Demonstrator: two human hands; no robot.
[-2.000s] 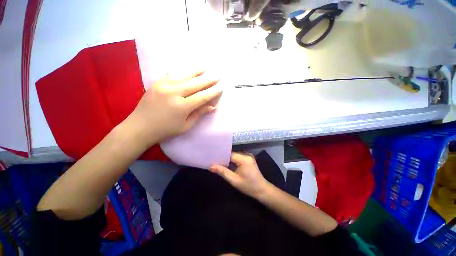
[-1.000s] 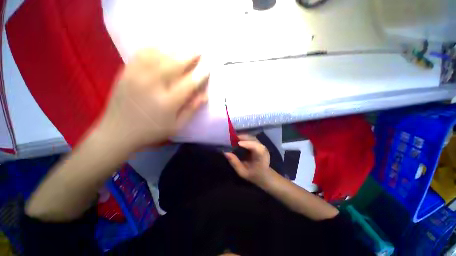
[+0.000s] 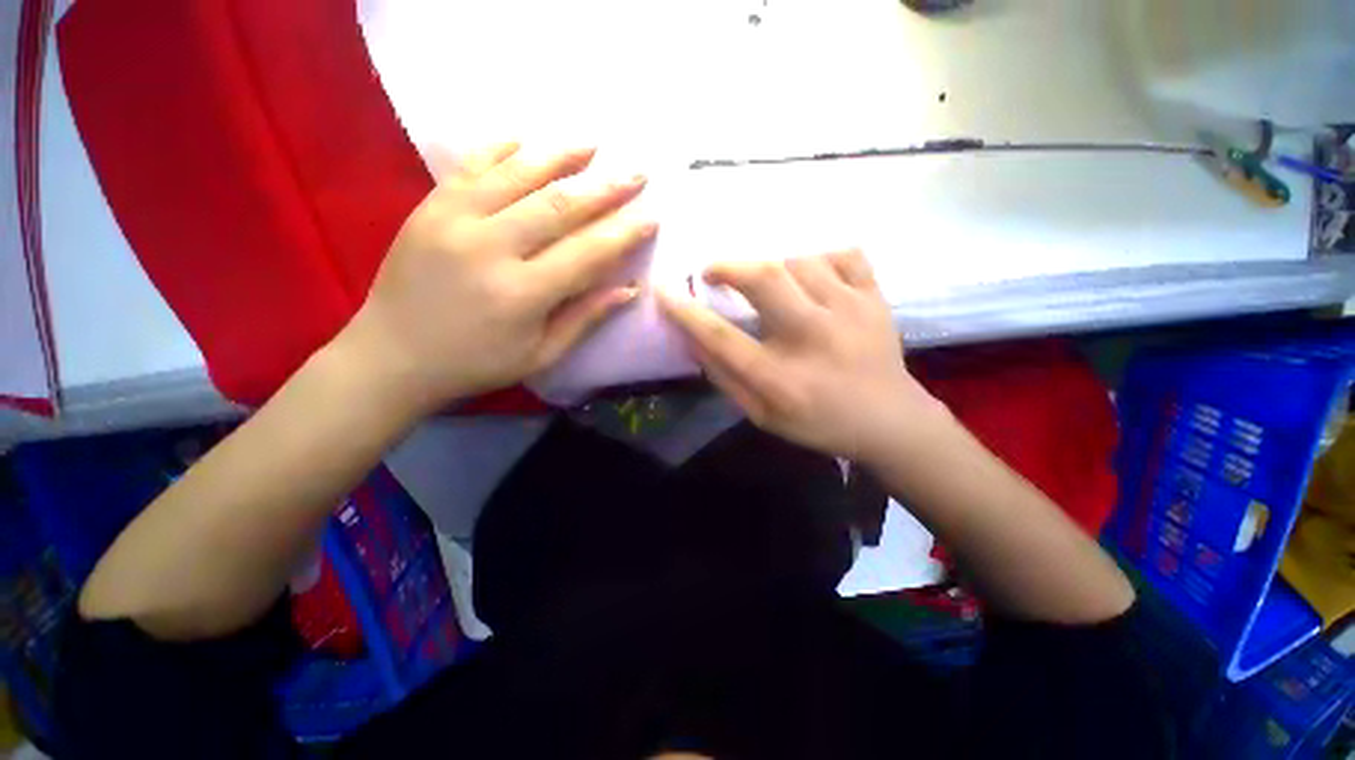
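Observation:
The red fabric panel (image 3: 283, 178) lies at the left of the table, with a lengthwise seam or fold. The pale pink piece (image 3: 617, 359) lies beside it, bleached white by glare farther up, its lower end at the table's front edge. My left hand (image 3: 513, 275) lies palm down on the pale piece, fingers slightly spread. My right hand (image 3: 810, 349) has thumb and forefinger at the pale piece's right edge, pinching it; its other fingers are bent over the table. The cloth under both hands is hidden.
The grey front edge (image 3: 1040, 300) runs below the table. A green-orange tool (image 3: 1256, 175) lies at the far right. A dark bed plate line crosses the table. Below are a red cloth heap (image 3: 1033, 431) and blue crates (image 3: 1211, 475). Red-edged strips (image 3: 30, 208) lie far left.
The view has shifted; the sewing machine parts and most of the scissors have left the picture. My right hand has moved up from below the table edge onto the table. The pale piece's lower corner has shifted.

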